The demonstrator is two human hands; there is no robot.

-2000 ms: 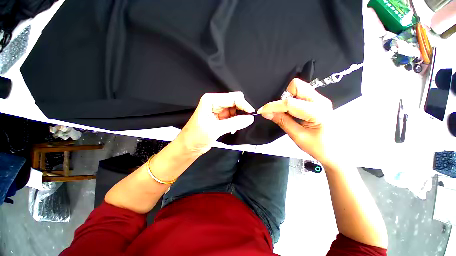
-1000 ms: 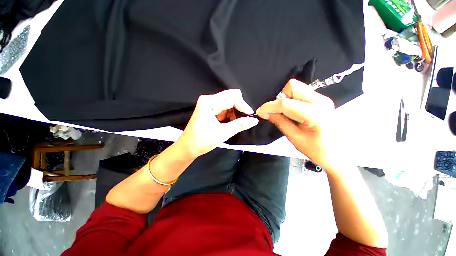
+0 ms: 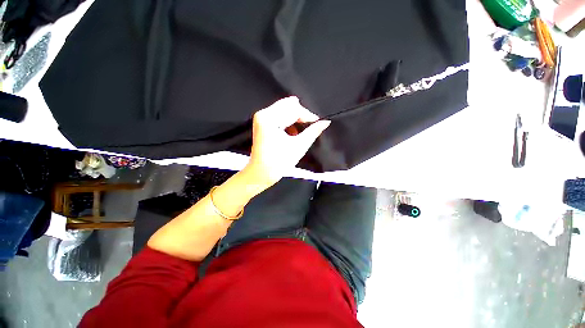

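The black fabric [image 3: 218,70] lies spread over the white table. My left hand [image 3: 282,138], with a yellow bracelet on its wrist, pinches the fabric's folded edge between thumb and fingertips near the table's front edge. From the pinch the folded edge [image 3: 359,105] runs straight up and right to a small metallic clip [image 3: 398,91], which grips it. A pale chain or cord [image 3: 449,72] runs right from the clip. My right hand and arm are not in view. No needle or thread can be made out.
Dark slim snips [image 3: 519,141] lie on the table [image 3: 491,154] right of the fabric. Beyond are a green box [image 3: 510,11], an orange-handled tool [image 3: 544,43] and small bobbin-like bits [image 3: 519,61]. A wooden stool [image 3: 96,205] stands on the grey floor at left.
My right hand has left the fabric edge and gone out of the picture. My left hand keeps its pinch. The camera view has shifted slightly.
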